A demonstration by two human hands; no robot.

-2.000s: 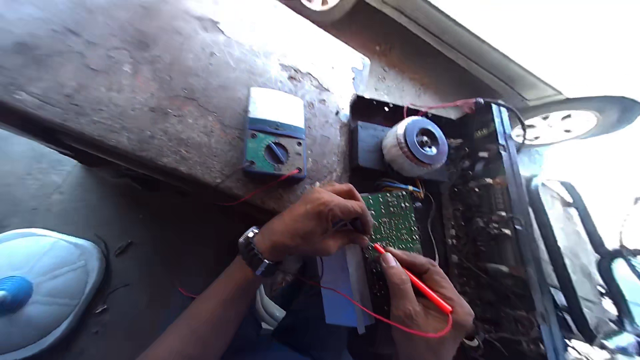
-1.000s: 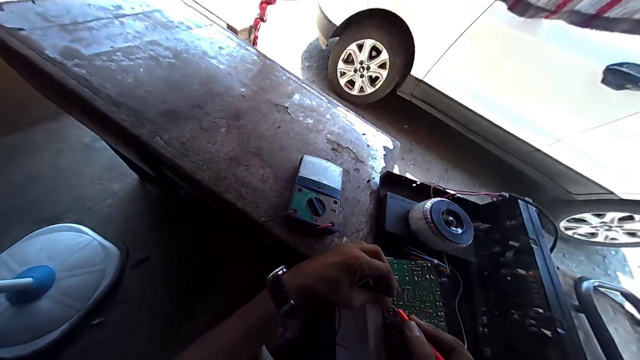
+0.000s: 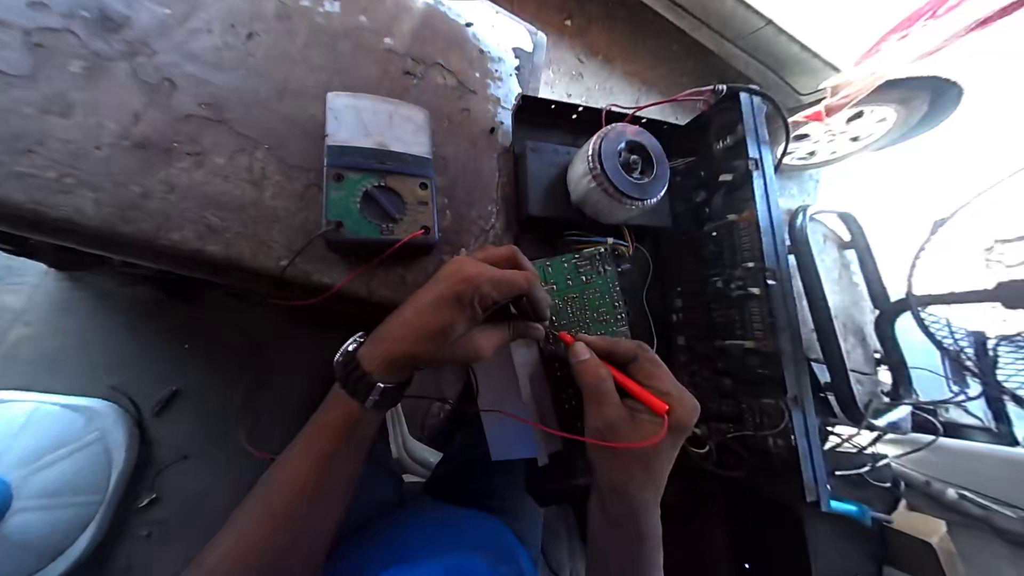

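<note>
A red multimeter test probe (image 3: 624, 380) is gripped in my right hand (image 3: 636, 400), its tip pointing up-left beside my left fingertips. My left hand (image 3: 480, 308), with a watch on the wrist, has its fingers pinched at the lower left edge of a green circuit board (image 3: 584, 292); what they pinch is too small to tell. The board lies at an open black equipment chassis (image 3: 688, 264), below a toroidal transformer (image 3: 620, 172). An analog multimeter (image 3: 380, 172) rests on the worn table at upper left, with a red and a black lead plugged in. The black probe is not visible.
The worn table (image 3: 200, 160) reaches to the chassis edge. A metal plate (image 3: 512, 400) lies below my left hand. Loose wires (image 3: 648, 296) run beside the board. A white and blue object (image 3: 64, 472) is at lower left. A car wheel (image 3: 848, 132) and metal frame (image 3: 832, 296) are at right.
The view has swung about between frames. Both hands stay together at the edge of the circuit board, with the red probe in my right hand throughout.
</note>
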